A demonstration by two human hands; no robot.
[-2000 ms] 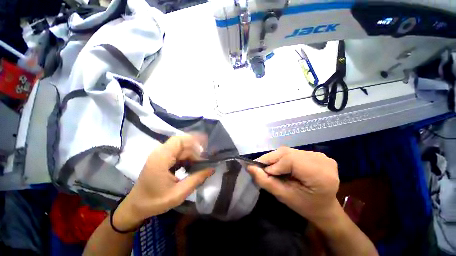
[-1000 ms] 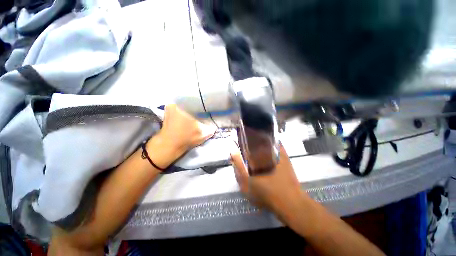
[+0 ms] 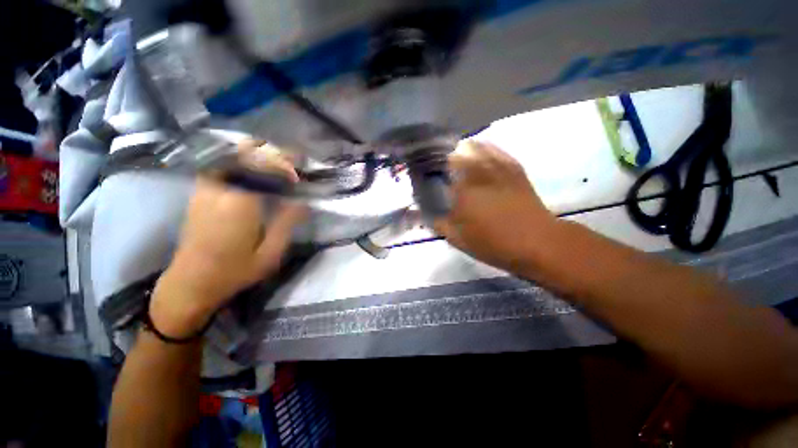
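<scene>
The light grey garment with dark grey panels lies left of the needle area, bunched on the table and partly under my left forearm. My left hand is at the garment beside the machine head, blurred; its fingertips are partly hidden and its hold is unclear. My right hand is just right of the needle area, fingers bent by a dark blurred machine part. The white sewing machine with blue stripe reaches over both hands. The presser foot and needle are too blurred to make out.
Black shears lie right of my right hand. Yellow-green and blue snips lie beside them. The grey table edge with ruler-like markings runs in front. A blue crate is below the table. Something red shows at the far left.
Both hands have moved from the garment in front of the table to the needle area. The garment has shifted with them. The view has moved too, and the dark green shape from one second ago is gone.
</scene>
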